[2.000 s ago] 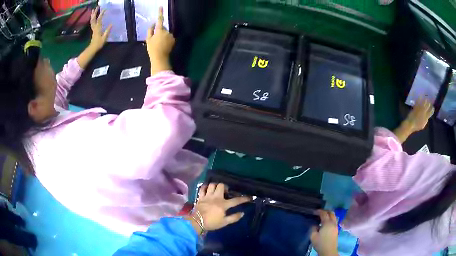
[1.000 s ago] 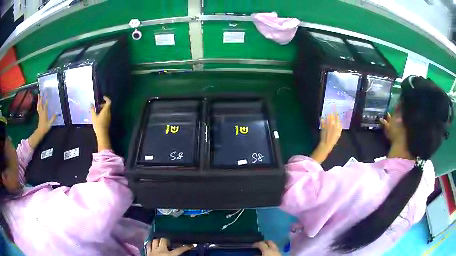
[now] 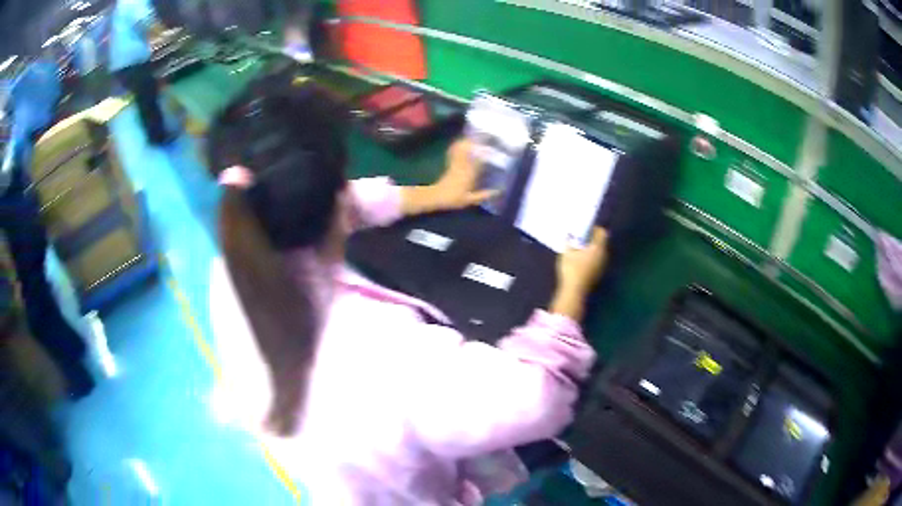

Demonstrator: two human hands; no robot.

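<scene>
Neither of my hands is in view. A black foam tray stack (image 3: 633,435) stands at the lower right, tilted in the blurred picture. In its top are two dark tablets side by side, a left one (image 3: 682,395) and a right one (image 3: 776,460), each with a yellow logo. A pale handwritten mark shows on the left one. Left of the stack, a person in a pink smock (image 3: 435,395) has both hands at two lit tablets, a left one (image 3: 502,148) and a white-screened one (image 3: 567,188).
A black surface (image 3: 450,259) with two white labels lies before the lit tablets. A red sheet (image 3: 381,40) stands at the green backboard (image 3: 737,128). Stacked brown boxes (image 3: 89,198) stand on the blue floor (image 3: 188,395). Part of another person's hand (image 3: 872,494) shows at the lower right corner.
The view has swung left, so the tray stack now sits at the lower right. My hands and the dark tray they held at the bottom have left the picture.
</scene>
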